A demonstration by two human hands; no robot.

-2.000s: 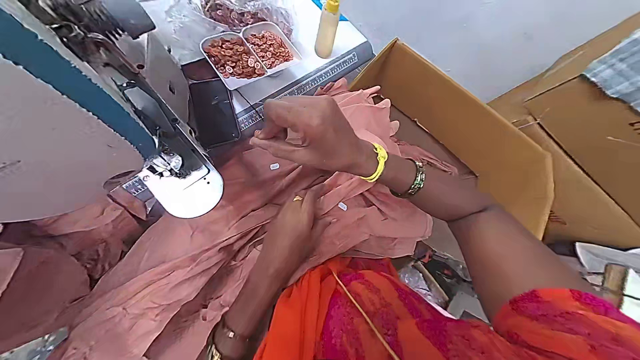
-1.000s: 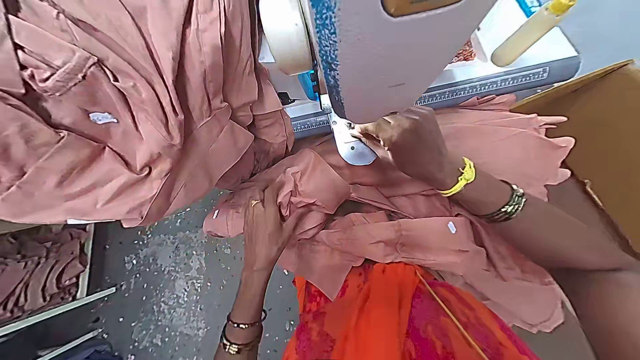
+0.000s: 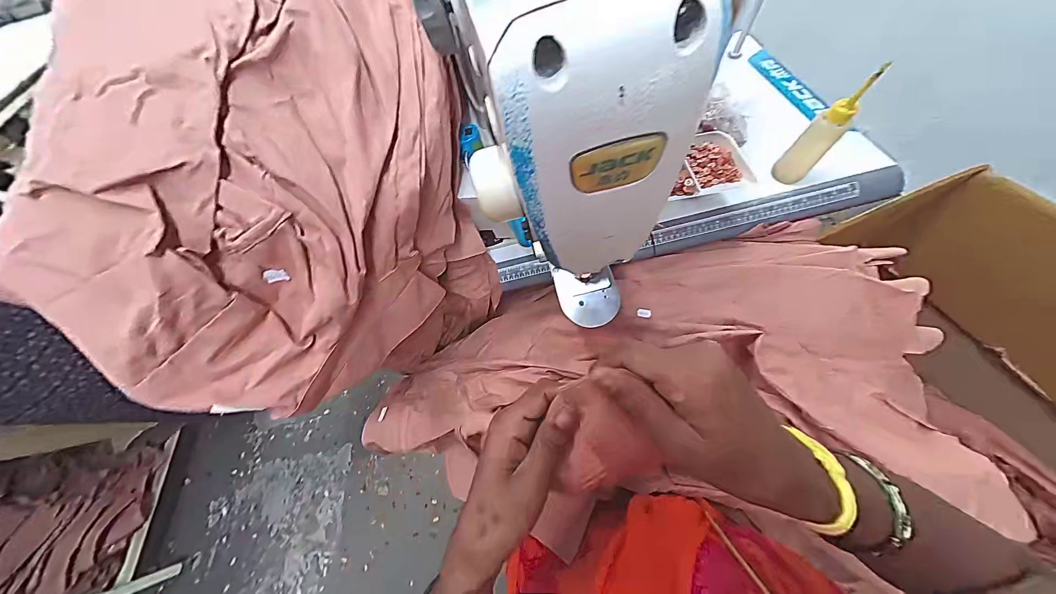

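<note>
Both hands pinch a pink fabric garment (image 3: 701, 297) just below the head of a white Jack sewing machine (image 3: 602, 91). My left hand (image 3: 520, 462) grips a fold of the cloth between thumb and fingers. Close beside it, my right hand (image 3: 701, 421) holds the same cloth, its fingertips near those of the left. The machine's rounded white button-clamp end (image 3: 587, 299) rests above the cloth, a short way beyond the hands. A small white tag (image 3: 643, 313) lies on the garment right of it.
A pile of pink garments (image 3: 330, 206) fills the left. Behind the machine are a tray of reddish buttons (image 3: 718, 165) and a yellow-capped bottle (image 3: 804, 148) on the machine bed (image 3: 767, 202). A cardboard box (image 3: 973, 247) stands at right, more folded cloth (image 3: 74, 520) at lower left.
The view has swung left since the first frame. My right hand has come away from the machine's clamp end, where it was a second ago, down to the cloth beside my left hand.
</note>
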